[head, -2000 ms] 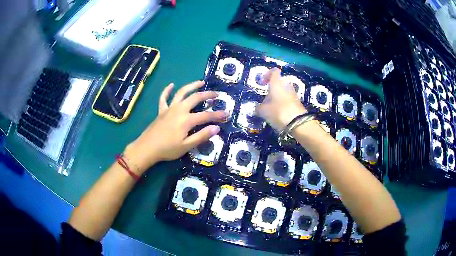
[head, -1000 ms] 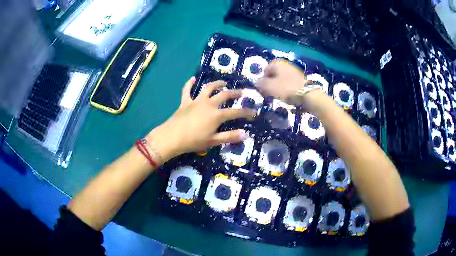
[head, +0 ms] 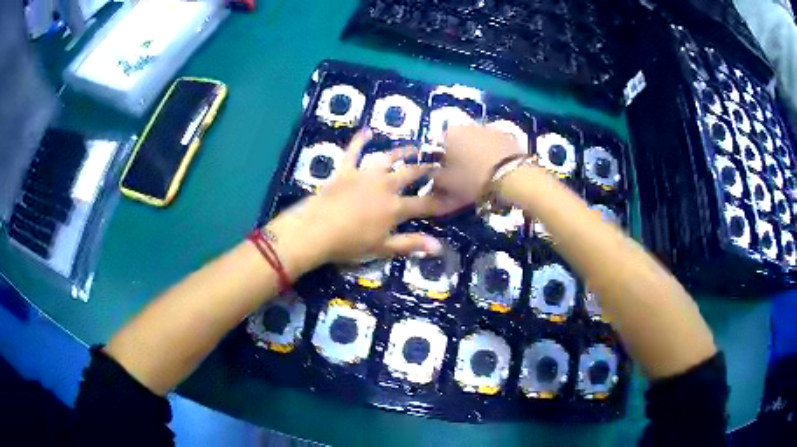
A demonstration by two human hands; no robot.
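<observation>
A black blister tray lies flat with rows of silver-white electronic modules, such as one in the near row. My left hand spreads its fingers over the middle rows at the left. My right hand is bent over the second and third columns, beside my left fingertips. The right fingertips are blurred and hidden, so I cannot see whether they hold a small part. The modules under both hands are partly covered.
A yellow-cased smartphone lies left of the tray. Black strips in clear plastic lie far left. A whitish clear box is upper left. Stacked filled trays stand at right. More black trays lie behind.
The view has shifted, so the tray and phone sit further left. My left hand has moved right across the tray to beside my right hand. My right hand has moved nearer over the tray.
</observation>
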